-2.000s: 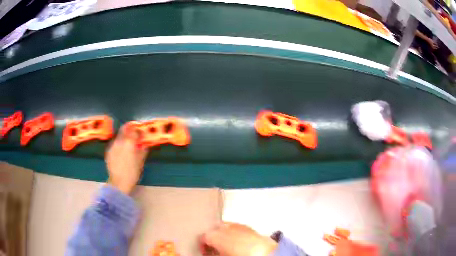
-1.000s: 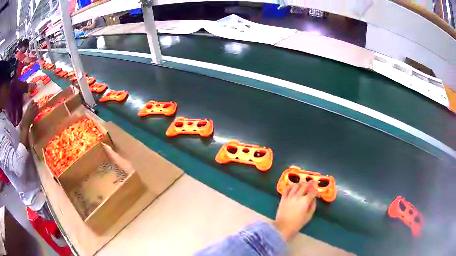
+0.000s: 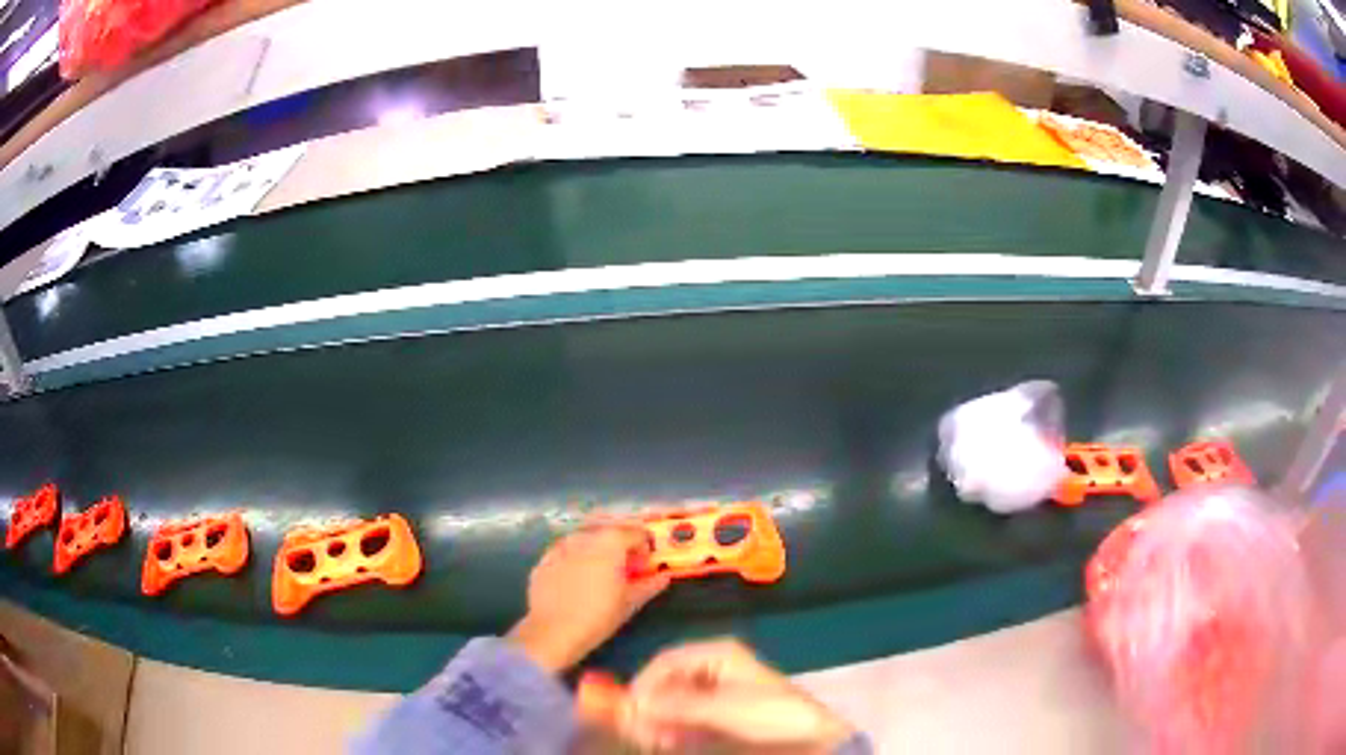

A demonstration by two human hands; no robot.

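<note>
An orange controller shell [image 3: 726, 541] lies on the green conveyor belt [image 3: 487, 443] in front of me. My left hand [image 3: 583, 590] is at the left end of this shell, with its fingertips on that handle. My right hand [image 3: 716, 690] is just below and to the right, blurred, over the belt's near edge, with its fingers bent together. A small orange piece [image 3: 602, 699] shows at its fingertips. Both wrists have blue denim cuffs.
Several more orange shells [image 3: 347, 564] lie on the belt to the left, and two [image 3: 1107, 472] to the right beside a white bundle [image 3: 1007, 446]. A clear bag of orange pieces [image 3: 1203, 620] stands at right. A white post [image 3: 1177, 207] rises beyond the belt.
The view has swung back from the left part of the line to straight ahead. My right hand has come back into view, close to my left hand.
</note>
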